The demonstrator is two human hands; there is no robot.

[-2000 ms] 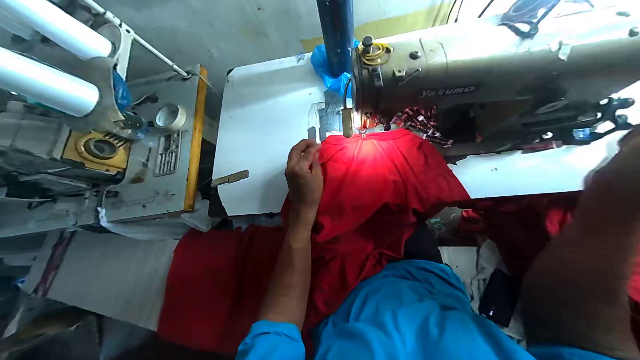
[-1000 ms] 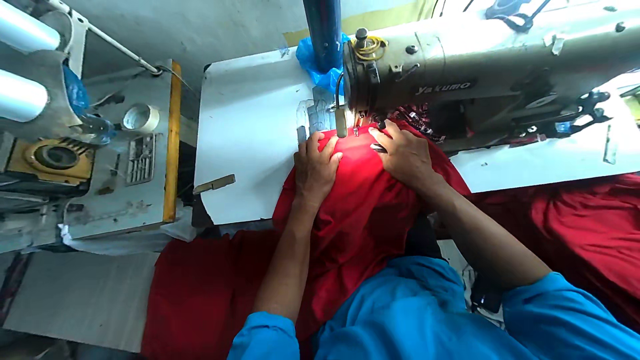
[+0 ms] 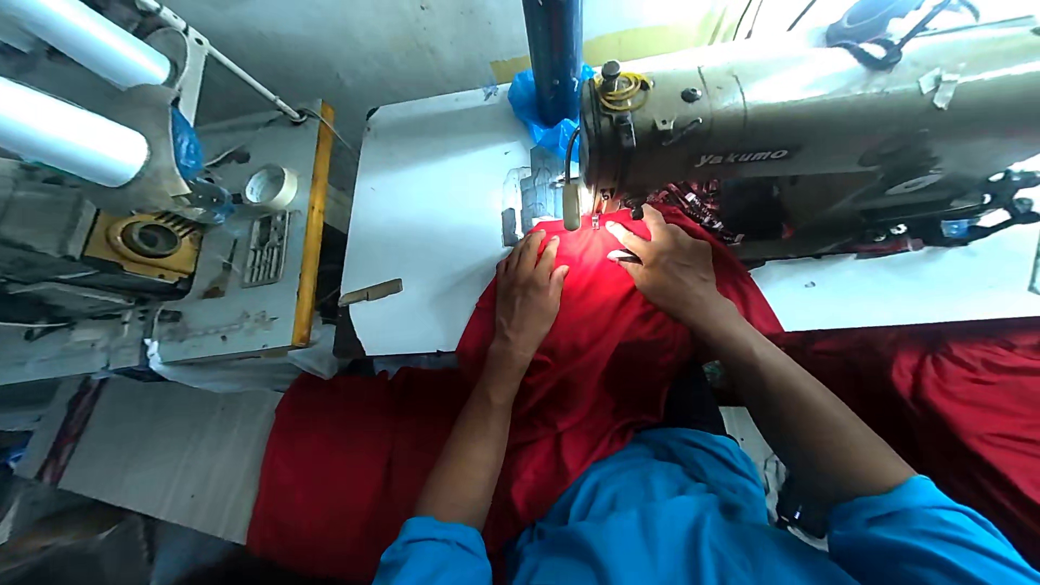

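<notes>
Red fabric (image 3: 601, 317) lies over the white table and drapes down across my lap, its upper edge at the presser foot (image 3: 595, 220) of a Yakumo sewing machine (image 3: 796, 122). My left hand (image 3: 530, 288) rests flat on the fabric, left of the foot, fingers slightly spread. On the right, my right hand (image 3: 662, 260) presses on the same cloth close to the needle area. A small dark tool, its kind unclear, shows between that hand's thumb and fingers. The machine's lamp lights the cloth brightly. Dark patterned cloth (image 3: 691, 199) sits behind my right hand.
A second machine (image 3: 146, 240) stands at left with white thread cones (image 3: 73, 130); a tape roll (image 3: 270, 186) lies on its table. A blue pole (image 3: 554, 65) wrapped in blue plastic rises behind the needle. More red fabric (image 3: 959, 390) hangs at the right edge.
Two seconds ago my right hand was away at the right, its arm blurred; it came onto the fabric beside the presser foot by one second ago. My left hand has stayed on the cloth's left side.
</notes>
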